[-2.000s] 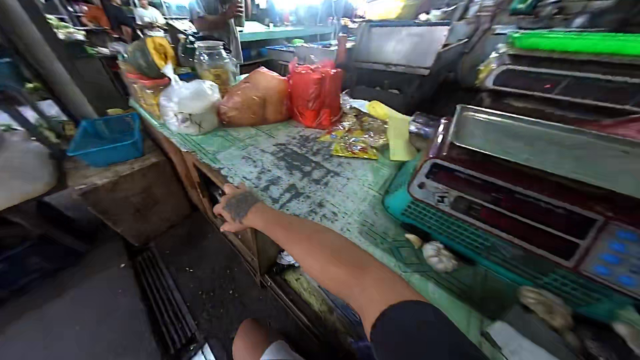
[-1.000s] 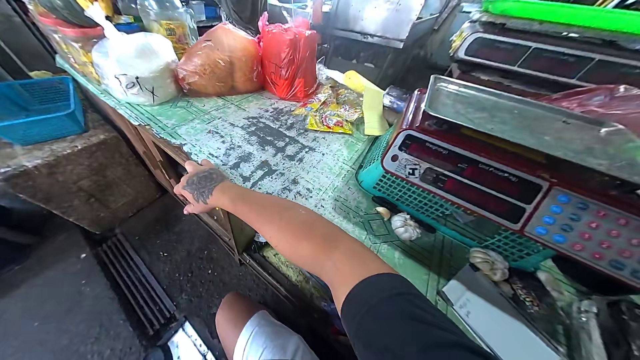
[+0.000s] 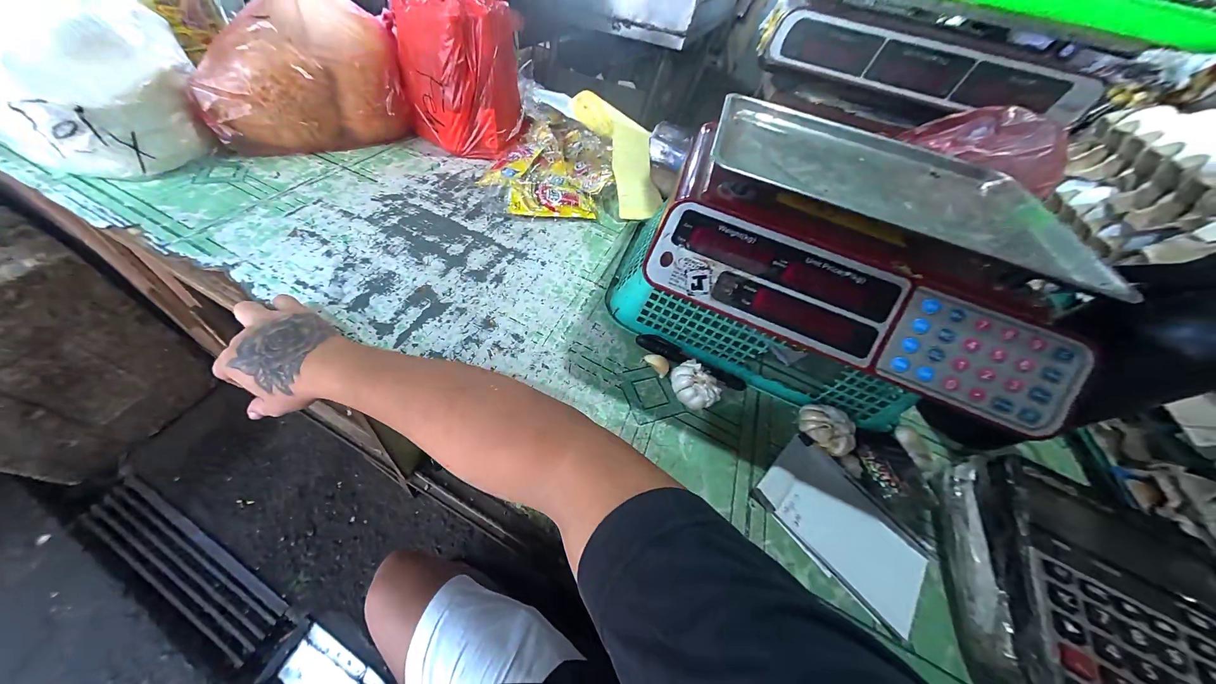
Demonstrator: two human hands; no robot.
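My right hand (image 3: 275,359), tattooed on its back, lies at the wooden front edge of the table (image 3: 456,328). Its fingers bend over the edge and are partly hidden, so its grip cannot be told. My left hand is out of view. Right of my forearm stands a red digital scale (image 3: 788,275) with a metal tray (image 3: 912,190), above a teal plastic basket (image 3: 703,332). A garlic bulb (image 3: 695,385) and a loose clove (image 3: 656,364) lie before it, with another bulb (image 3: 826,427) farther right. Yellow sachets (image 3: 551,198) lie behind, beside a red plastic bag (image 3: 456,76).
White (image 3: 90,90) and clear (image 3: 304,81) filled plastic bags stand at the back left. A white pad (image 3: 845,532) and a plastic-wrapped calculator (image 3: 1111,608) lie at the lower right, egg trays (image 3: 1140,180) behind. A metal grate (image 3: 185,570) is in the floor.
The view has moved closer to the table and scale. My right hand stays at the table's front edge.
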